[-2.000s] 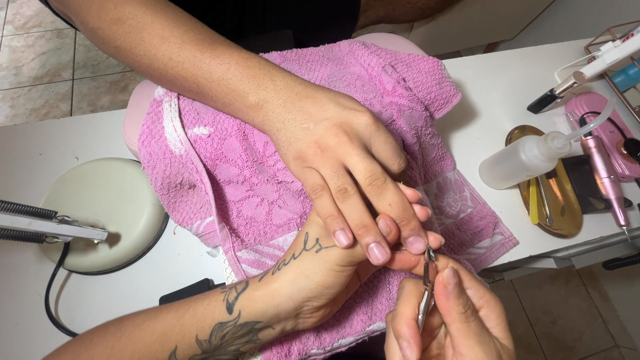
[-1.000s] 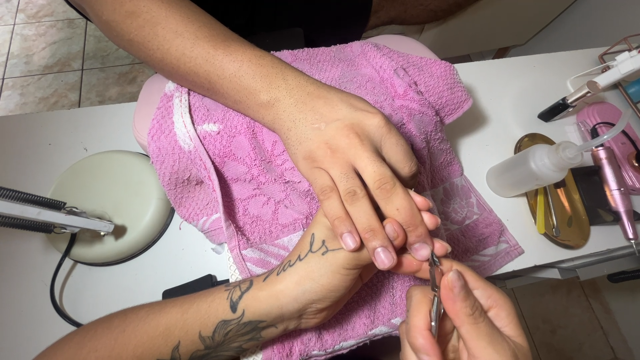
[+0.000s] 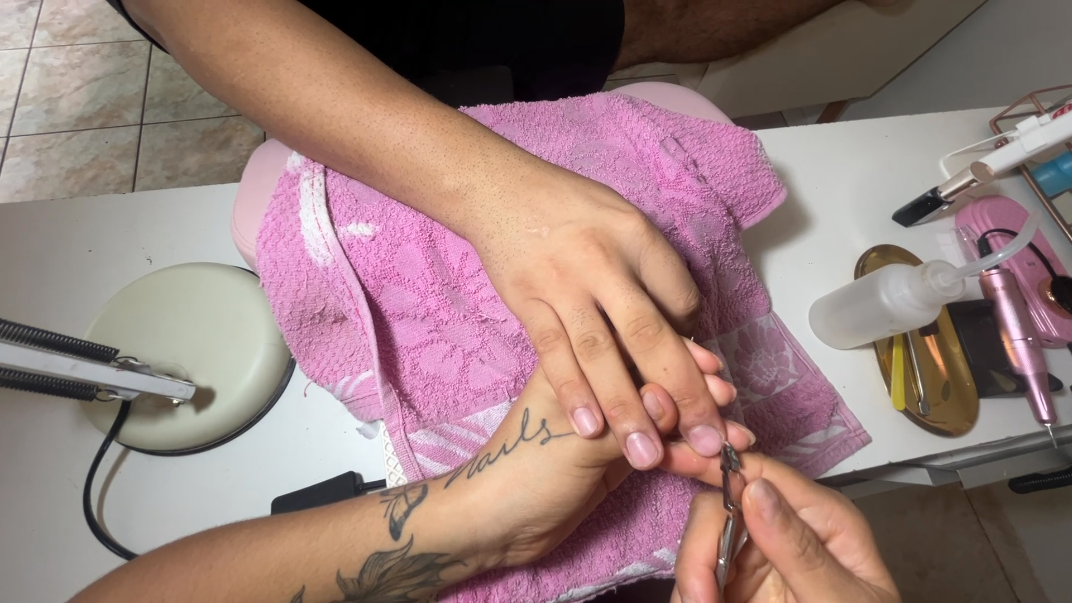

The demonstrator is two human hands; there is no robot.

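Observation:
My tattooed left hand (image 3: 578,448) lies under the other person's hand (image 3: 586,276), with my thumb and fingertips holding that person's index finger. In my right hand (image 3: 796,536) are metal cuticle nippers (image 3: 728,502), pinched between thumb and fingers. Their tips touch or nearly touch the edge of the index fingernail; exact contact cannot be told. The other hand rests palm down, fingers pointing toward the bottom right. Beneath the hands a pink towel (image 3: 452,285) covers most of a pink armrest cushion (image 3: 678,99).
At left stands a round lamp base (image 3: 201,335) with a spring arm. On the white table (image 3: 837,167) at right are a clear plastic bottle (image 3: 879,306), a gold tray (image 3: 955,394) with tools, a pink electric nail drill (image 3: 1017,335) and a brush (image 3: 938,197). A black object (image 3: 322,494) lies near my left forearm.
The nippers in my right hand have tilted more upright beside the index fingernail. My left hand keeps hold of the other person's finger.

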